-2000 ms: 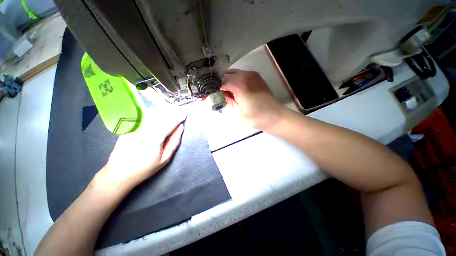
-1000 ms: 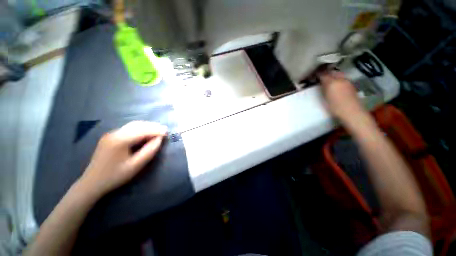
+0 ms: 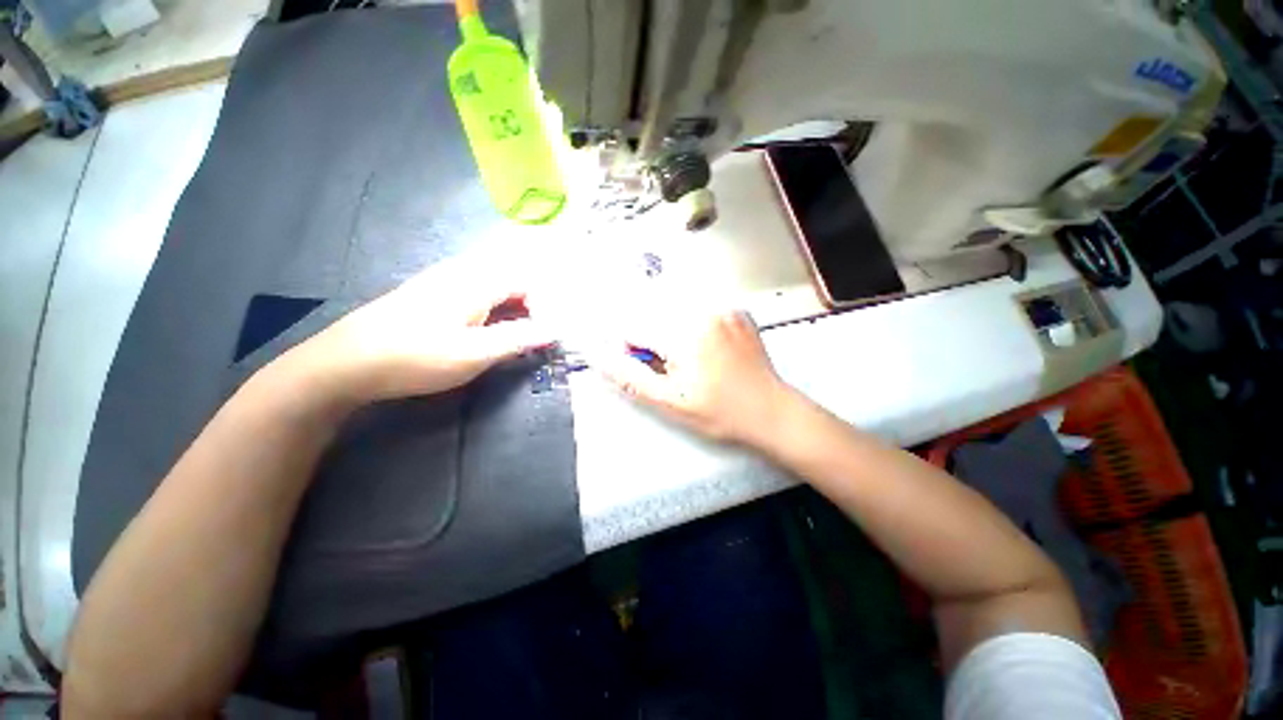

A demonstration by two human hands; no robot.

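A dark grey garment panel (image 3: 380,478) with a small navy triangle (image 3: 275,324) lies flat on the white table, left of and below the needle area. A small patterned label (image 3: 560,370) is at its right edge. My left hand (image 3: 450,338) lies over the panel, fingertips at that edge beside the label; glare hides whether they grip anything. My right hand (image 3: 725,380) is just right of the edge, closed on a small dark and blue tool (image 3: 647,357), apparently the thread snips, mostly hidden by the fingers. The presser foot area (image 3: 619,190) is above both hands, in glare.
The cream sewing machine (image 3: 971,71) spans the top. A neon green tag (image 3: 507,134) hangs left of the needle. A smartphone (image 3: 837,225) lies under the machine arm. Black scissors handles (image 3: 1095,253) are at the table's right end. An orange crate (image 3: 1168,563) holds grey pieces at lower right.
My right hand has come back from beside the phone to the panel's edge, now with the dark tool. My left hand stays on the panel. The view has shifted, showing more of the panel.
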